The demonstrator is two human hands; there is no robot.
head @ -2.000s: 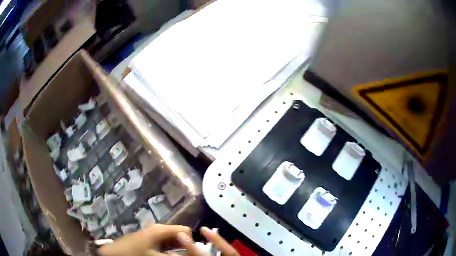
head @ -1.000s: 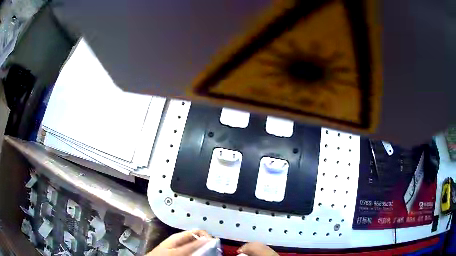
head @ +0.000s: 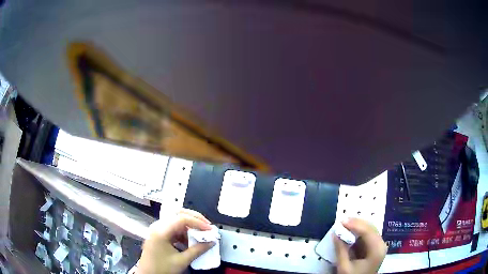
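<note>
My left hand (head: 174, 243) is at the bottom centre and grips a white power adapter (head: 205, 256) between thumb and fingers, near the table's front edge. My right hand (head: 361, 249) is at the lower right and holds another white adapter (head: 327, 247) tilted over the perforated table. The black jig (head: 262, 207) lies between and beyond my hands. Two white adapters sit side by side in it, a left one (head: 236, 193) and a right one (head: 287, 202). The laser head hides the rear of the jig.
The grey laser head (head: 299, 85) with a blurred yellow triangle fills the upper view. A carton (head: 101, 211) of adapters stands at the left, with white sheets (head: 107, 160) behind it. The perforated table (head: 361, 206) carries the jig. A printed mat (head: 428, 214) lies at the right.
The view has shifted and the laser head covers more of the jig. My hands have come up into view and moved apart, each showing an adapter. The adapters visible in the jig remain seated.
</note>
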